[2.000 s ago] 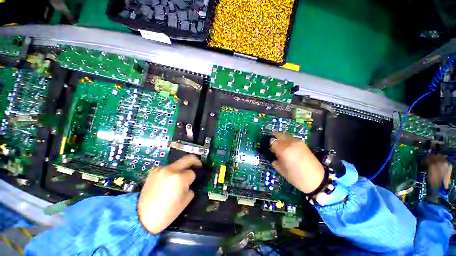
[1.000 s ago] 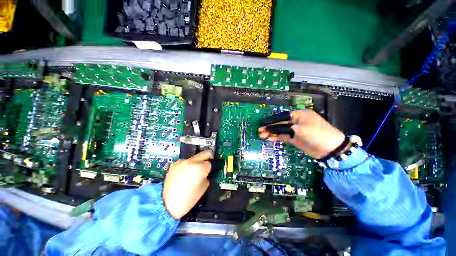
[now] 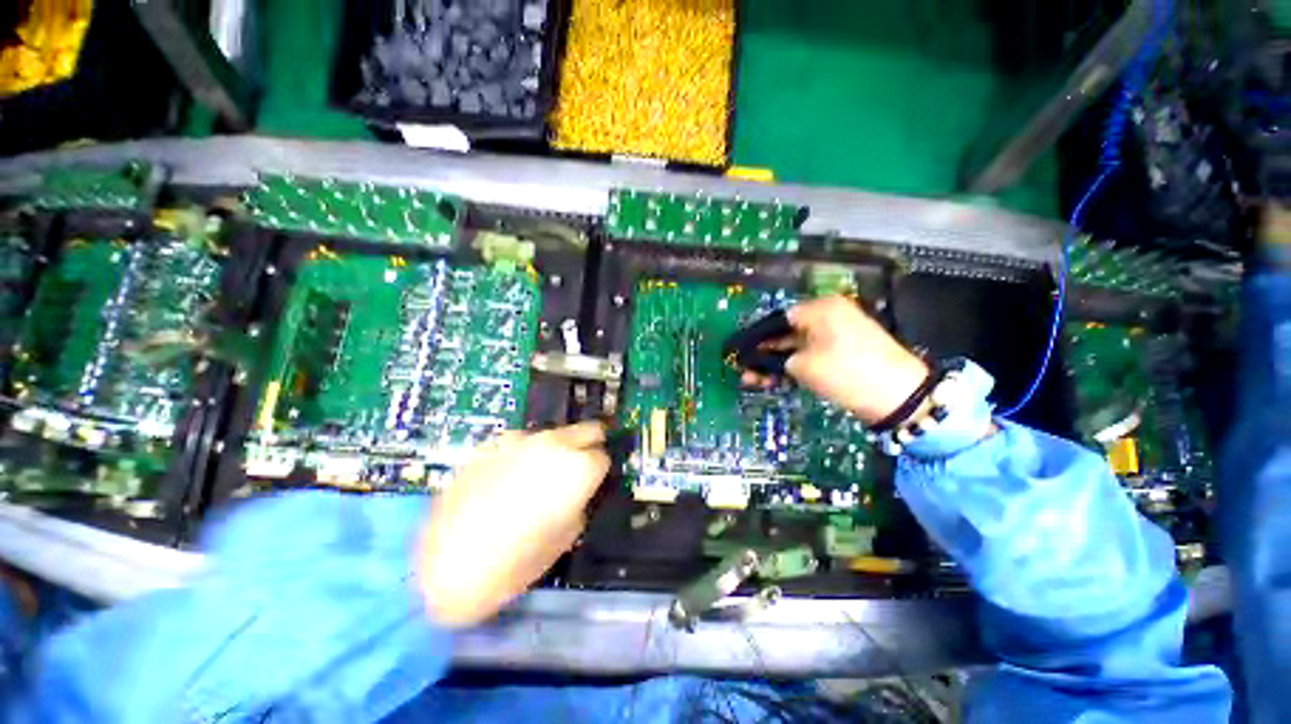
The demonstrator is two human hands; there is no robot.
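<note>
A green circuit board (image 3: pixel 658 333) crowded with parts lies in a black board carrier (image 3: pixel 602 530) in front of me. My right hand (image 3: pixel 835 357) is over the board's upper right half, with black finger covers on its bent fingertips; I cannot tell whether a part is between them. My left hand (image 3: pixel 517 509) is at the carrier's left edge, below a metallic clamp (image 3: pixel 578 365), its fingertips by the board's lower left corner; its grip is unclear. A yellow block (image 3: pixel 657 430) stands near the board's left side. A small green board strip (image 3: pixel 701 219) lies at the carrier's far edge.
A bin of dark grey components (image 3: pixel 453 64) and a bin of yellow components (image 3: pixel 644 78) stand on the green shelf (image 3: pixel 864 99). More boards in carriers lie left (image 3: pixel 361 333) and right. A coiled blue cord (image 3: pixel 1065 269) hangs at right. Another person's blue sleeve (image 3: pixel 1264 424) shows at the right edge.
The view has shifted slightly. My left hand has moved right to the board's lower left corner. My right hand stays over the board, its black-covered fingertips now showing.
</note>
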